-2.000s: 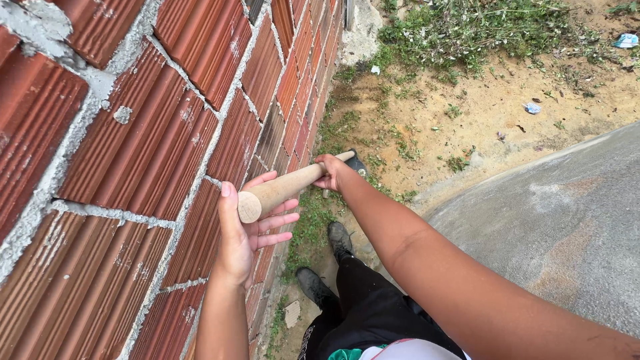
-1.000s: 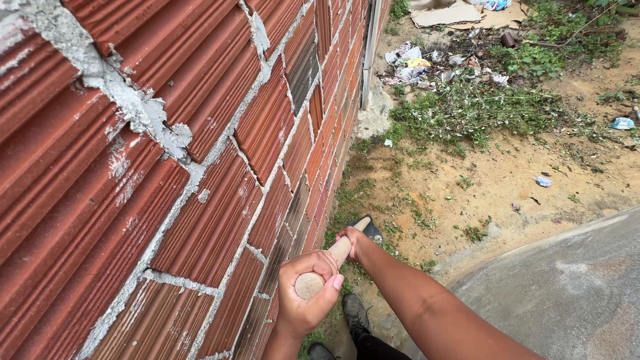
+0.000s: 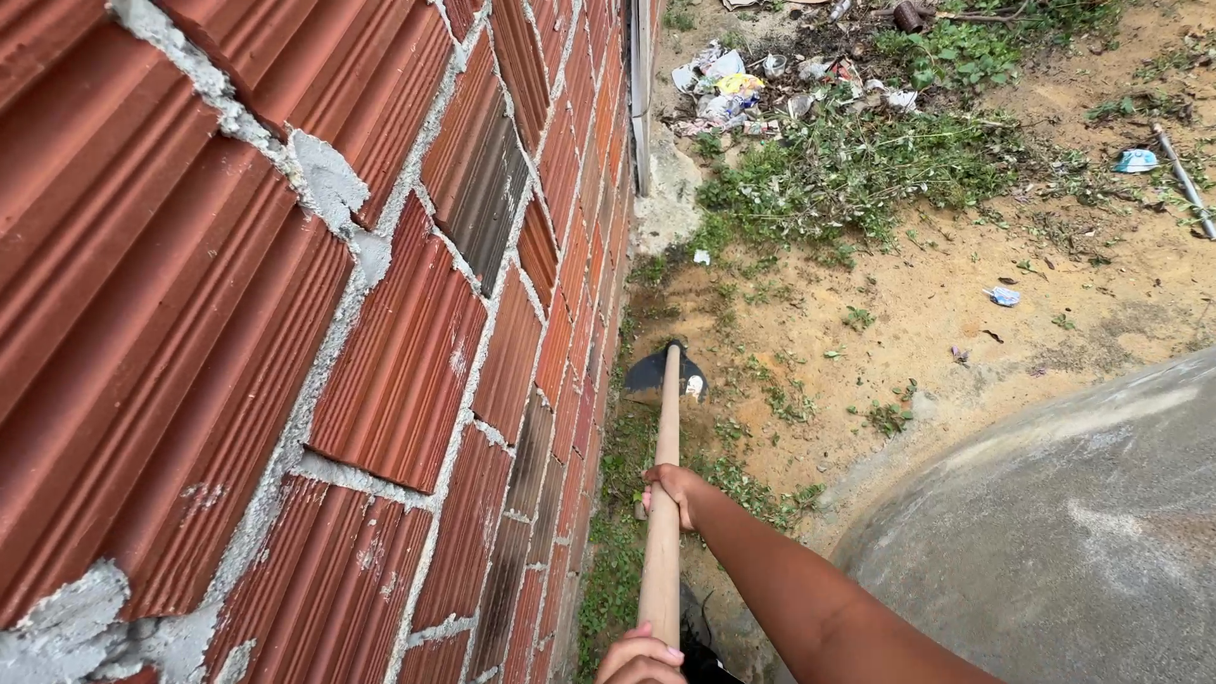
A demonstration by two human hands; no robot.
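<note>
A hoe's long wooden handle (image 3: 661,560) runs up the lower middle of the view to its dark metal blade (image 3: 651,372), which is at the ground close beside the brick wall. My right hand (image 3: 673,496) is closed around the middle part of the handle. At the bottom edge my left hand (image 3: 641,657) grips the handle nearer its end; part of that hand is cut off by the frame. Low green weeds (image 3: 608,589) grow along the wall's foot, beside the handle.
A rough brick wall (image 3: 399,351) with protruding mortar fills the left side. A curved concrete surface (image 3: 1054,513) rises at lower right. Sandy soil (image 3: 931,294) lies between them, with cut weeds (image 3: 855,180), scattered litter (image 3: 731,85) and a thin pole (image 3: 1183,180) farther off.
My left hand, open under the handle two seconds ago, has closed on it. The handle has swung from a slant to nearly upright in view, and the blade now shows. The view has shifted forward.
</note>
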